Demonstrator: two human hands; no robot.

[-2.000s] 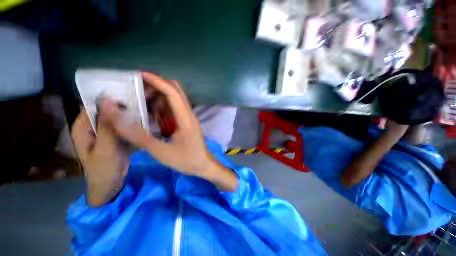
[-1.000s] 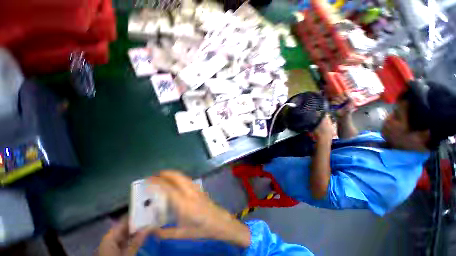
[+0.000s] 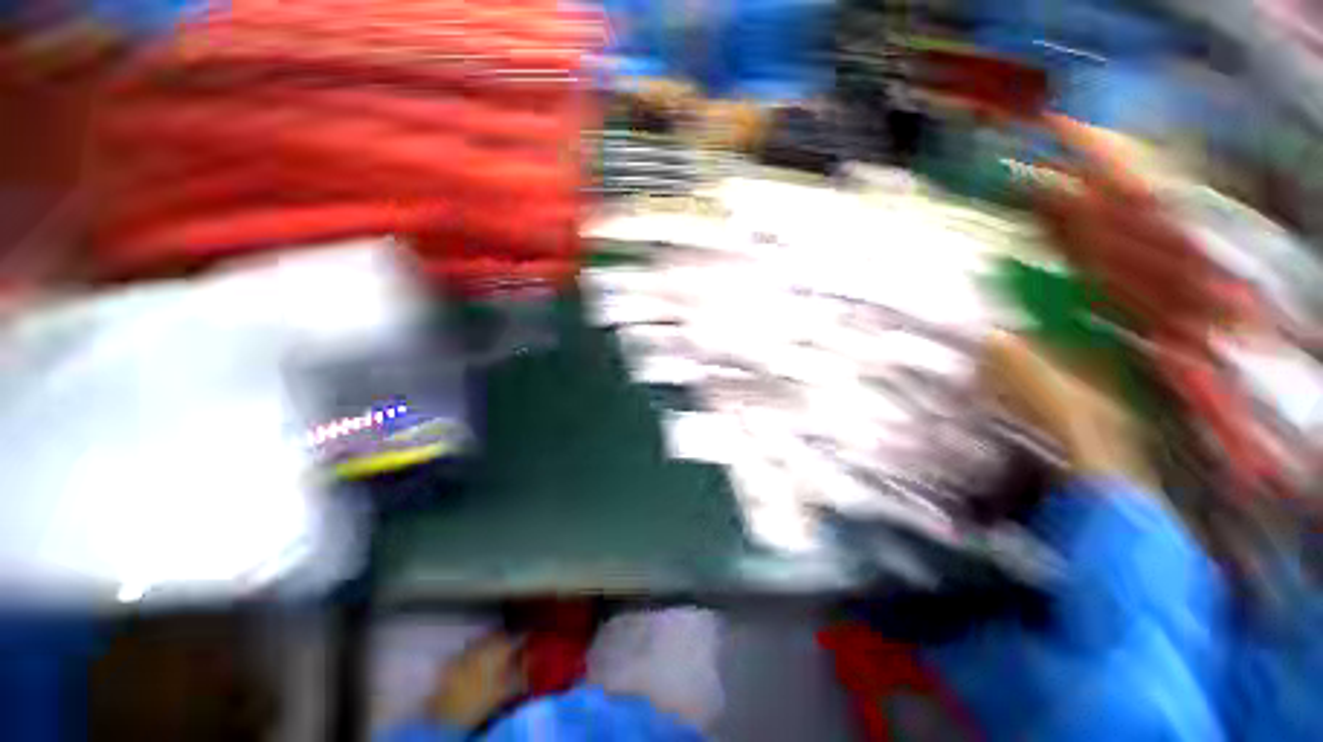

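Observation:
The whole view is strongly blurred. A small skin-coloured patch, probably my left hand (image 3: 476, 681), shows at the bottom edge below the bench, beside a blue sleeve or smock. Its fingers and anything in it cannot be made out. My right hand cannot be seen. A large pile of white and pinkish housings (image 3: 827, 334) lies on the dark green bench (image 3: 566, 486), in the middle and to the right. Single parts in it cannot be told apart.
A dark tape dispenser (image 3: 385, 420) with a yellow strip stands left of centre, beside a large white box (image 3: 145, 435). Red crates (image 3: 348, 145) are stacked behind. Another person's hand (image 3: 1052, 406) and blue sleeve (image 3: 1139, 580) reach over the pile's right side. A red stool (image 3: 878, 674) stands below.
The view has swung up and left, bringing in the white box and more red crates. The housing held in my hands before no longer shows. The other person's hand is now over the pile.

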